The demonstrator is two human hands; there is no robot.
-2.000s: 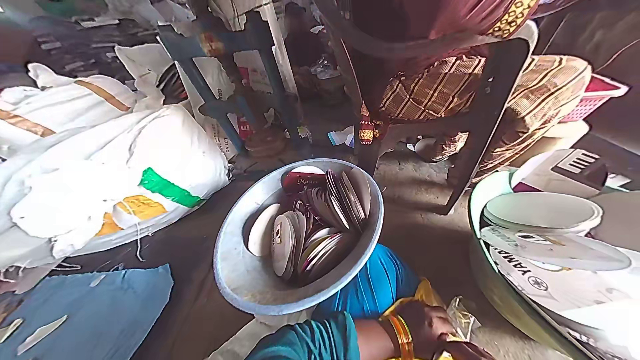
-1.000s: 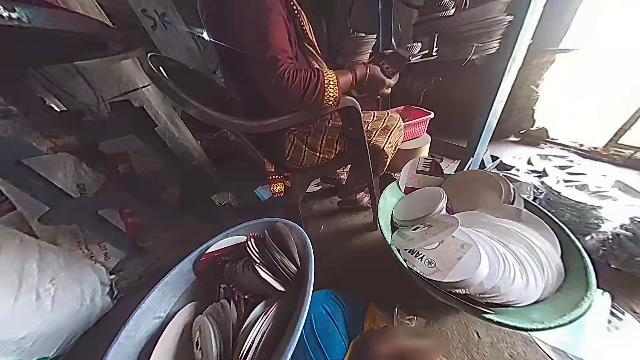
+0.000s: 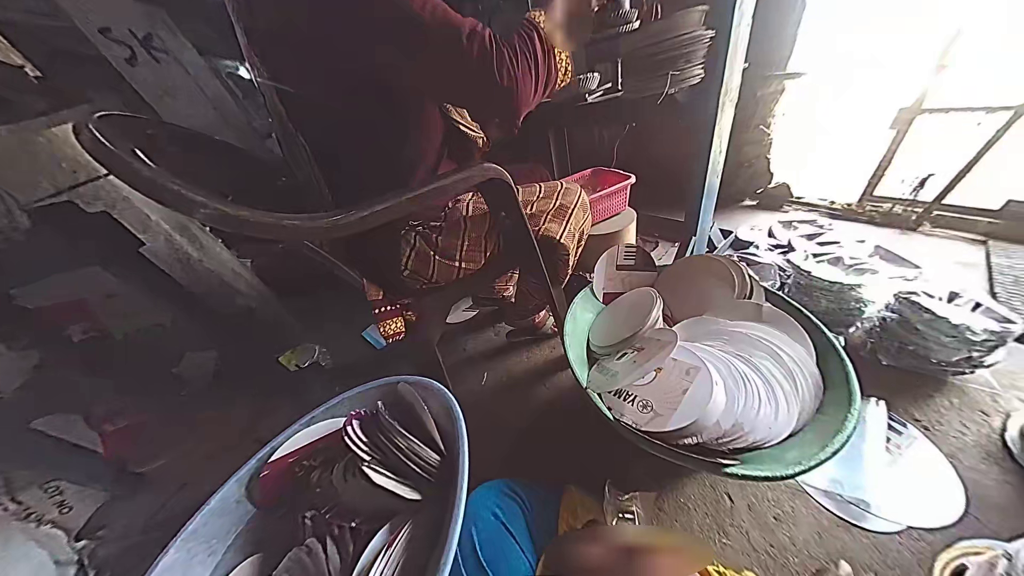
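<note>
One blurred hand [image 3: 628,550] shows at the bottom edge, over yellow cloth and beside blue cloth [image 3: 508,524]; which hand it is and whether it holds anything cannot be made out. A grey-blue basin [image 3: 458,448] stands left of it, with dark and white discs [image 3: 392,448] stacked on edge inside. To the upper right, a green basin [image 3: 844,400] holds many white card discs [image 3: 744,384], some printed. My other hand is out of view.
A person in maroon sits on a dark chair [image 3: 320,224] ahead. Beyond are a pink plastic basket [image 3: 612,192] and a blue post [image 3: 724,120]. Wrapped bundles [image 3: 936,328] lie right, and large white discs [image 3: 912,480] lie on the floor beside the green basin.
The view has swung to the right. The seated person's arm is raised higher than a second ago. The forearm with bangles seen two seconds ago no longer shows.
</note>
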